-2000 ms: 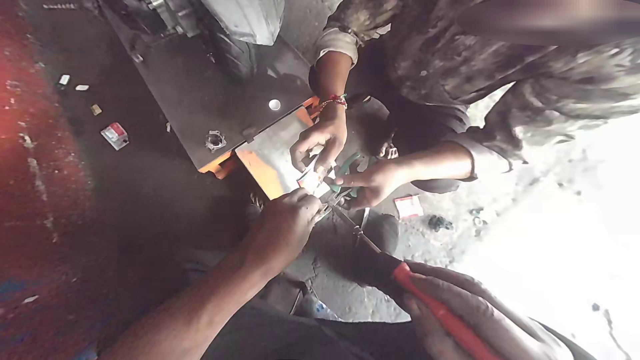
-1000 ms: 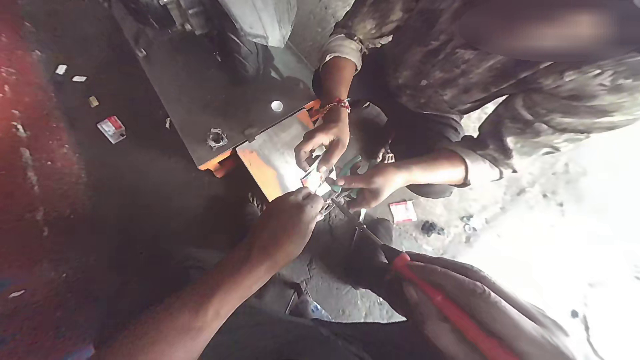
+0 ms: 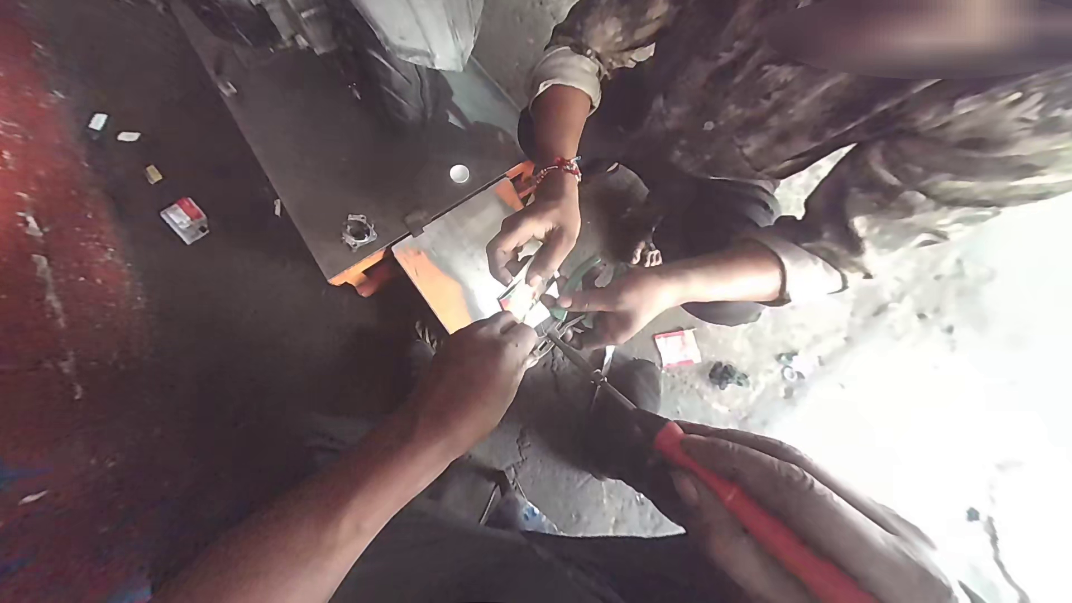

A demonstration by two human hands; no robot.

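Observation:
My right hand (image 3: 779,502) is closed around a red-handled tool (image 3: 737,494), probably a soldering iron or screwdriver, whose thin metal shaft points up and left to the work spot. My left hand (image 3: 477,377) has its fingertips pinched at a small bright piece (image 3: 528,308); what exactly it grips is hidden by glare and fingers. Small metal prongs (image 3: 557,333) show beside those fingertips, near the shaft's tip. Another person's hand with a red bracelet (image 3: 540,234) reaches to the bright piece from above. That person's other hand (image 3: 624,306) is beside green-handled pliers (image 3: 578,289).
A dark metal bench (image 3: 327,142) with orange edges stands at upper left, bearing a round white piece (image 3: 459,173). A red and white packet (image 3: 184,220) and scraps lie left. Another packet (image 3: 677,347) lies on the concrete floor at right. The other person crouches opposite.
All the hands stay gathered at the same spot, and my right hand still holds the red-handled tool. Nothing has plainly been let go or taken up.

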